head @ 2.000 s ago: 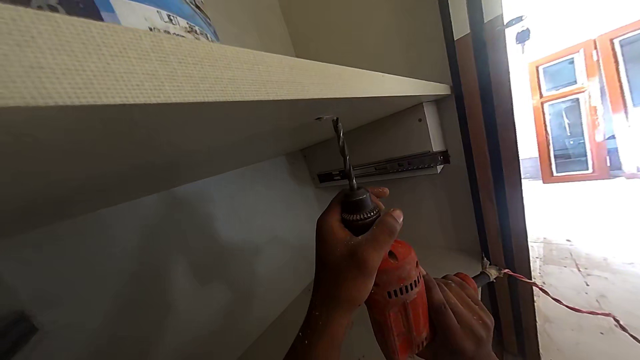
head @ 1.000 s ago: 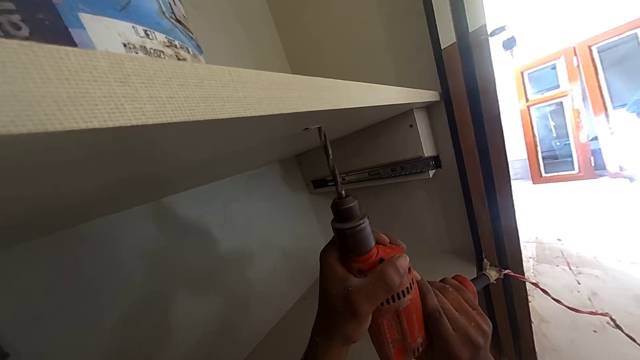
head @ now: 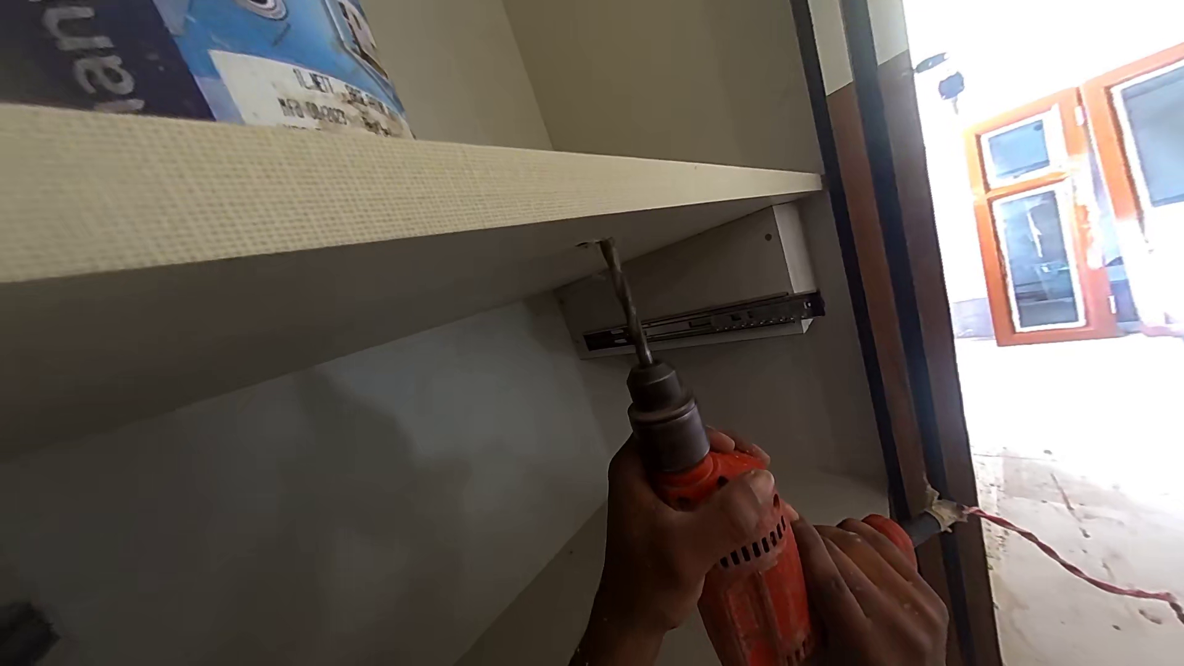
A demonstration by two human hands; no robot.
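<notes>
An orange power drill (head: 758,592) points upward with a twist drill bit (head: 627,301) in its dark metal chuck (head: 664,421). The bit's tip is at a small mark or hole in the underside of the cream shelf board (head: 416,190); whether it has entered cannot be told. Around the front of the drill body, just below the chuck, my left hand (head: 680,546) is closed. My right hand (head: 874,587) grips the rear handle, with the trigger hidden behind the fingers.
Behind the bit, a black metal drawer slide (head: 703,321) is fixed to a side block. A blue printed container (head: 287,65) stands on the shelf. From the handle, a twisted red cord (head: 1064,550) runs right past the cabinet's edge. Orange-framed windowed doors (head: 1041,217) stand beyond.
My left hand has moved from the chuck down onto the drill's orange body, leaving the chuck uncovered. My right hand has kept its hold on the handle.
</notes>
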